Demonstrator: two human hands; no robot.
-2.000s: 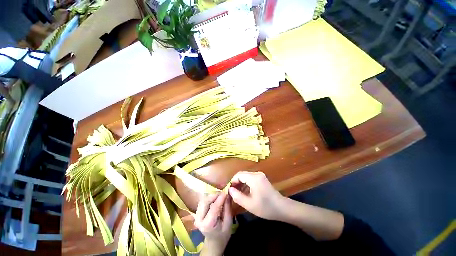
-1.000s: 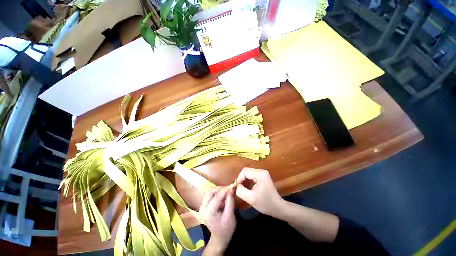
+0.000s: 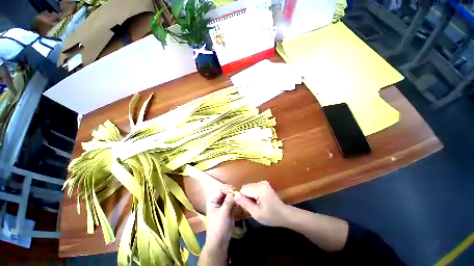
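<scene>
A large heap of yellow strips (image 3: 197, 130) lies fanned on the wood-grain desk, gathered at a pale band (image 3: 120, 150) left of its middle. Several strips hang over the near edge. One pale strap strip (image 3: 205, 178) runs from the heap to my hands. My left hand (image 3: 220, 210) pinches it near its end, above the desk's near edge. My right hand (image 3: 259, 201) touches the same end with thumb and finger, its fingertips meeting those of my left hand. The strip tip is small and mostly hidden by my fingers.
A black smartphone (image 3: 346, 129) lies partly on yellow sheet material (image 3: 348, 67) at the right. White paper sheets (image 3: 266, 79), a desk calendar (image 3: 243, 39) and a potted plant (image 3: 207, 63) stand or lie behind the heap. A white screen (image 3: 130, 74) lines the far edge. A person (image 3: 26, 49) is at the far left.
Both hands stay at the strip end. The fingertips have shifted slightly, and my left hand has turned more upright. The view has moved slightly.
</scene>
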